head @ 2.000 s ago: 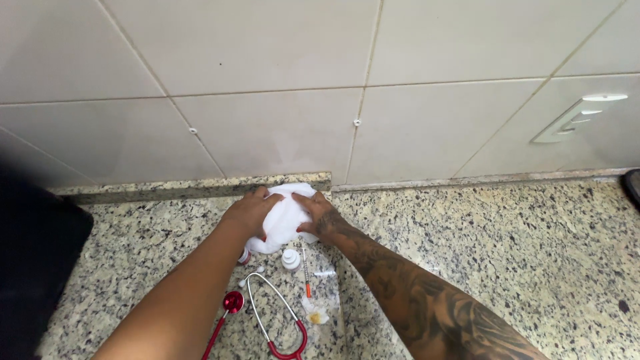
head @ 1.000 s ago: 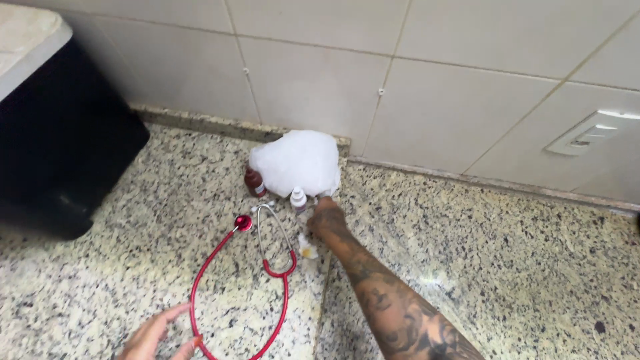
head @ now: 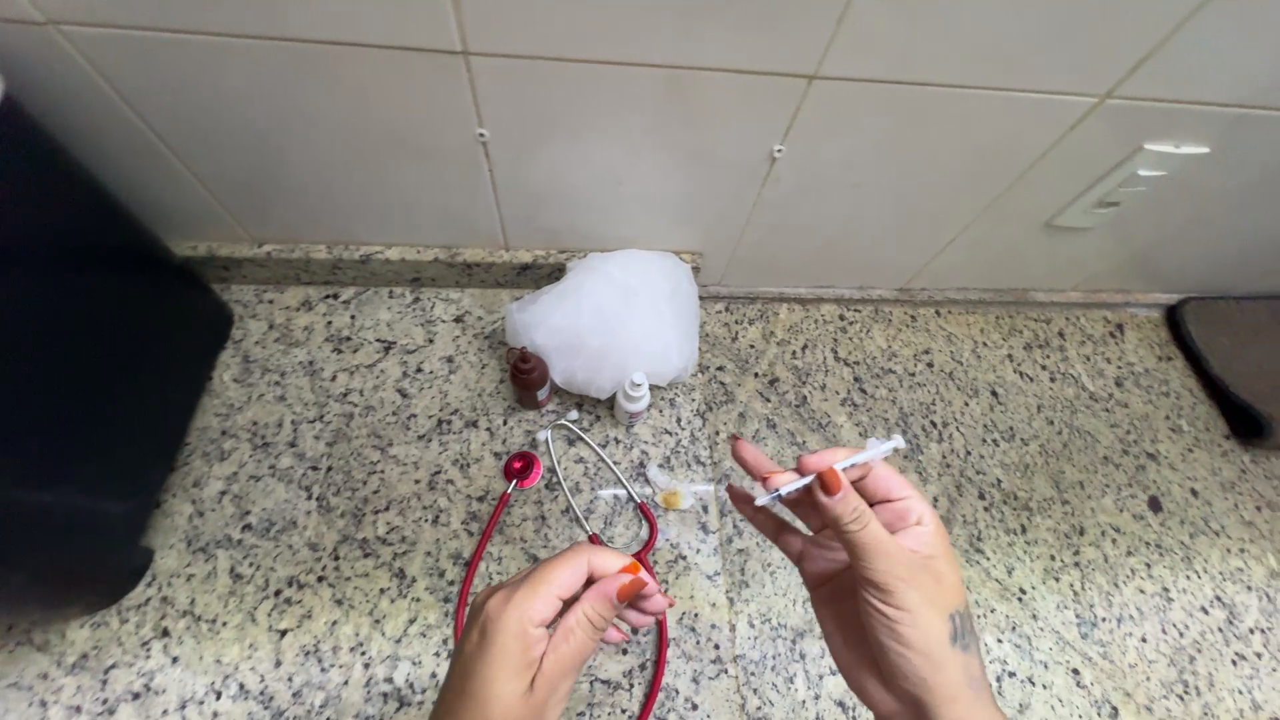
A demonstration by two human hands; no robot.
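Observation:
My right hand [head: 875, 570] holds a thin clear plastic syringe [head: 830, 470] between thumb and fingers, its tip pointing left and its plunger end to the right. Lower left of it, my left hand [head: 570, 625] has thumb and index fingertip pinched together over the stethoscope's red tubing; whether the small orange spot there is a cap or a nail is unclear. A red stethoscope [head: 650, 520] lies on the granite counter, its chest piece [head: 522, 470] to the left. Behind it stand a brown bottle [head: 530, 378] and a small white bottle [head: 633, 400], in front of a white gauze-like bundle [head: 625, 320].
A small clear packet with a yellow-brown spot [head: 673, 497] lies beside the stethoscope. A black container [head: 90, 350] fills the left side. At the right edge is a dark-rimmed object [head: 1235, 370]. A tiled wall [head: 640, 150] with a white switch plate [head: 1130, 187] rises behind the granite counter [head: 1050, 480].
Two seconds ago both hands were on the white bundle; now they are nearer the camera. The syringe, lying on the counter with an orange end then, is now in my right hand.

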